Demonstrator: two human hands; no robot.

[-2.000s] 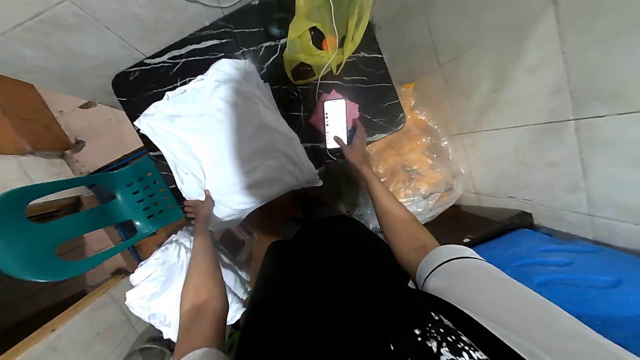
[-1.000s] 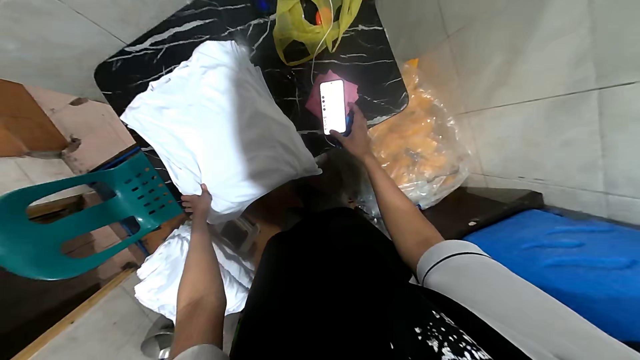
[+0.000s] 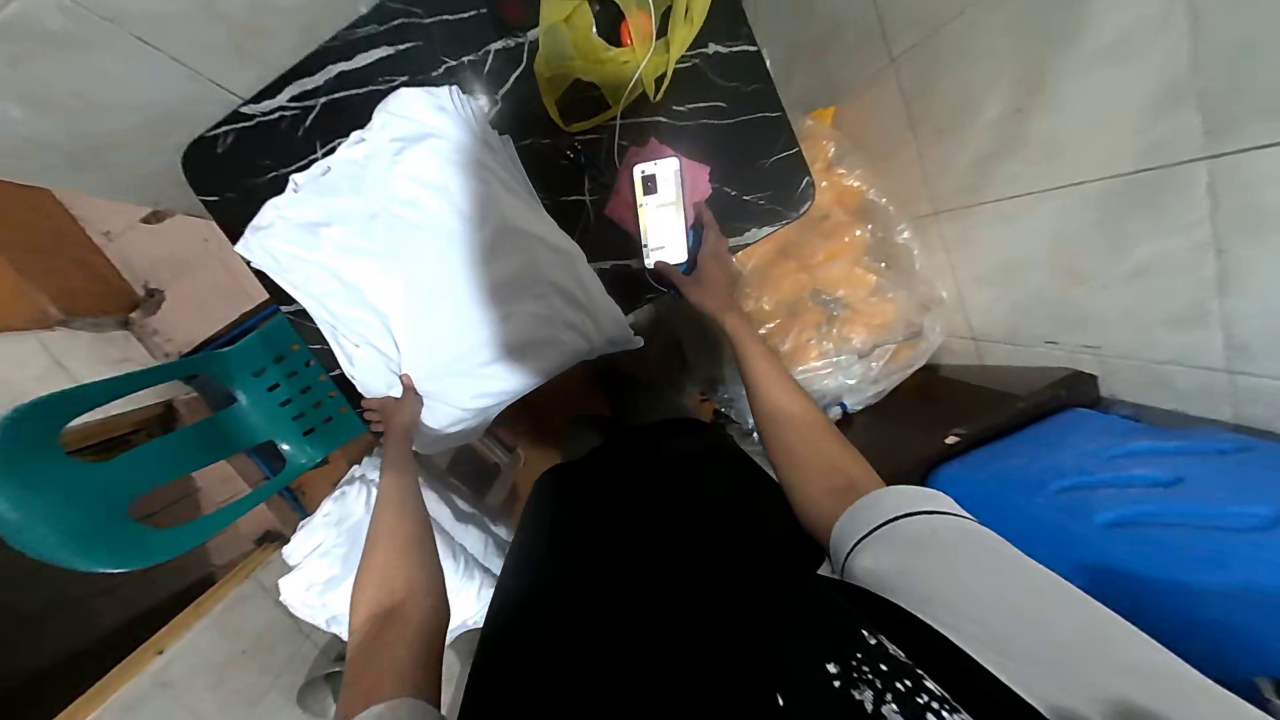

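A stack of white cloth (image 3: 430, 250) lies on the black marble-patterned table (image 3: 720, 100) and hangs over its near edge. At the stack's near left corner is my left hand (image 3: 397, 408), its fingers on the edge of the cloth. My right hand (image 3: 708, 265) holds a lit smartphone (image 3: 661, 210) by its lower end. Beneath the phone lies a pink cloth or paper (image 3: 698, 180). A white cable (image 3: 637, 80) runs down from the top of the view toward the pink piece.
A yellow plastic bag (image 3: 565, 70) rests on the table's far part. Right of the table is a clear plastic bag with orange contents (image 3: 840, 290). A green plastic chair (image 3: 230, 440) stands at left, with more white cloth (image 3: 460, 540) below. A blue lid (image 3: 1130, 520) is at lower right.
The phone's screen shows a different picture than before. Both hands have kept their places, the left at the white cloth and the right on the phone.
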